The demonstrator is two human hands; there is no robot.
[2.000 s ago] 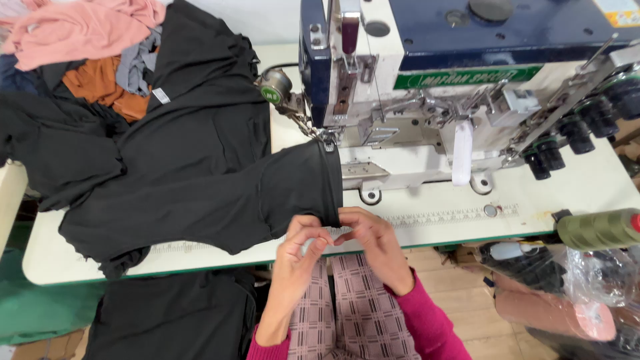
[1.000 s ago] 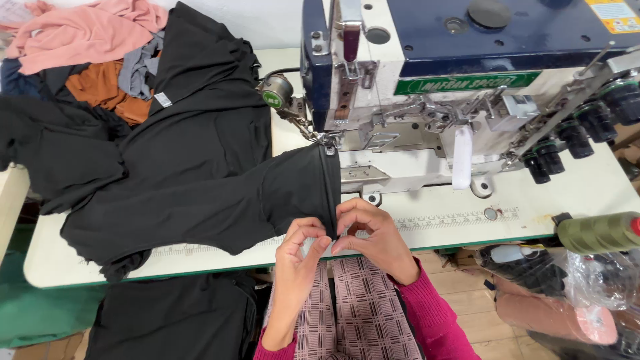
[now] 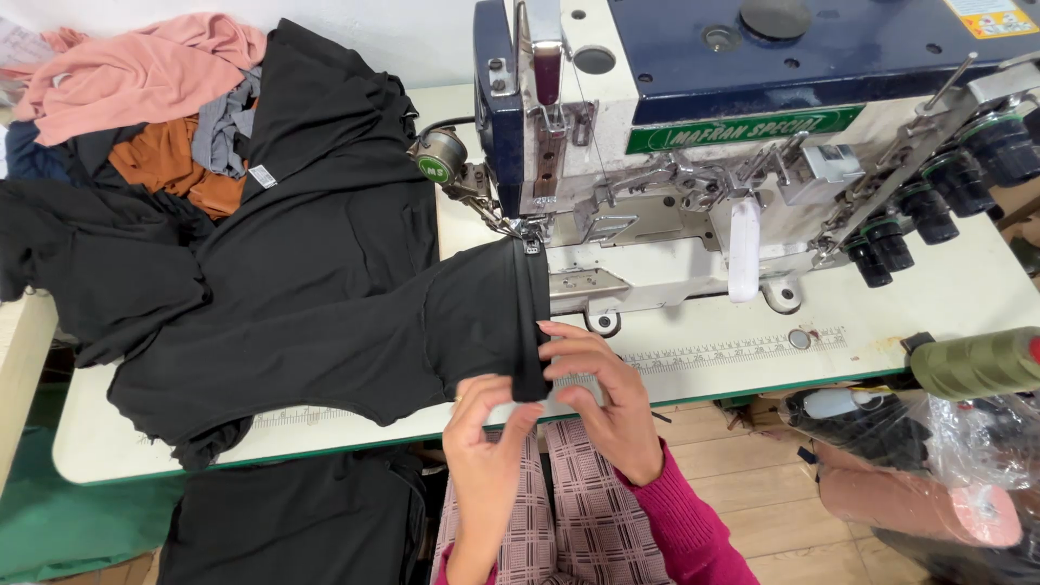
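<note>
A black knit garment lies across the white table, its folded hem running up under the presser foot of a blue and white industrial sewing machine. My left hand pinches the near end of the folded hem, its fingertips on the cloth and the thumb below the edge. On the hem's right side, my right hand has spread, curved fingers; its fingertips are at the edge of the fabric, and whether they grip it cannot be told.
Pink cloth, rust cloth and more black fabric are piled at the left. A ruler strip runs along the table's front. An olive thread cone stands at the right edge, above plastic-wrapped rolls. Black cloth hangs below the table.
The fingers of my right hand, bunched near my left fingertips before, are now more spread along the hem's right edge. The garment stays under the presser foot.
</note>
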